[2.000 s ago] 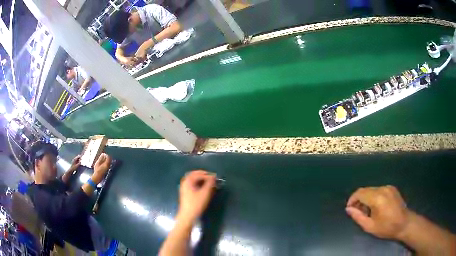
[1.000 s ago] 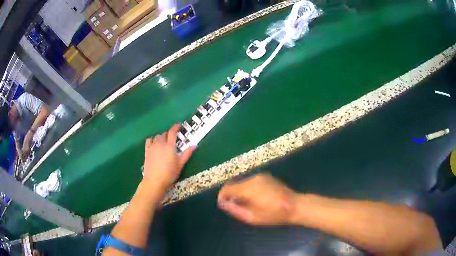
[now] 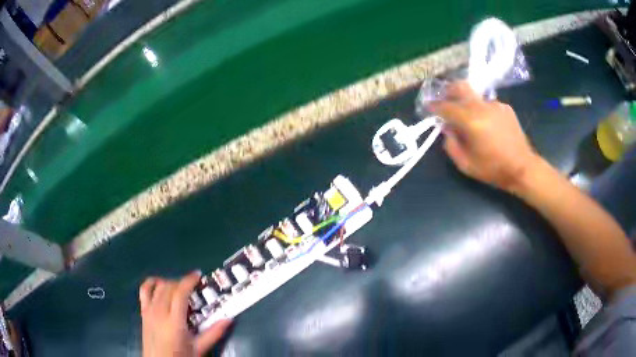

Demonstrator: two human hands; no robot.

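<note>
The open white power strip housing (image 3: 261, 291) lies slanted on the dark green bench, with white blocks, copper-coloured contacts and blue, yellow-green wires showing. My left hand (image 3: 167, 317) grips its lower left end, which it partly hides. My right hand (image 3: 485, 136) is closed on the white power cord (image 3: 494, 49) in its clear bag, at the upper right. The white mains plug (image 3: 394, 142) hangs or lies beside the cord, between my right hand and the strip. A small black part (image 3: 356, 256) on a white lead sticks out at the strip's near side.
The green conveyor belt (image 3: 279, 63) runs behind a speckled cream rail (image 3: 279, 127). A squeeze bottle with yellowish liquid (image 3: 614, 136) stands at the right edge, near a blue and white pen (image 3: 568, 102). A white loop (image 3: 96, 293) lies at the left.
The power strip has come off the conveyor over the rail onto the bench side. My left hand still holds its end. My right hand has moved up right and taken hold of the bagged cord.
</note>
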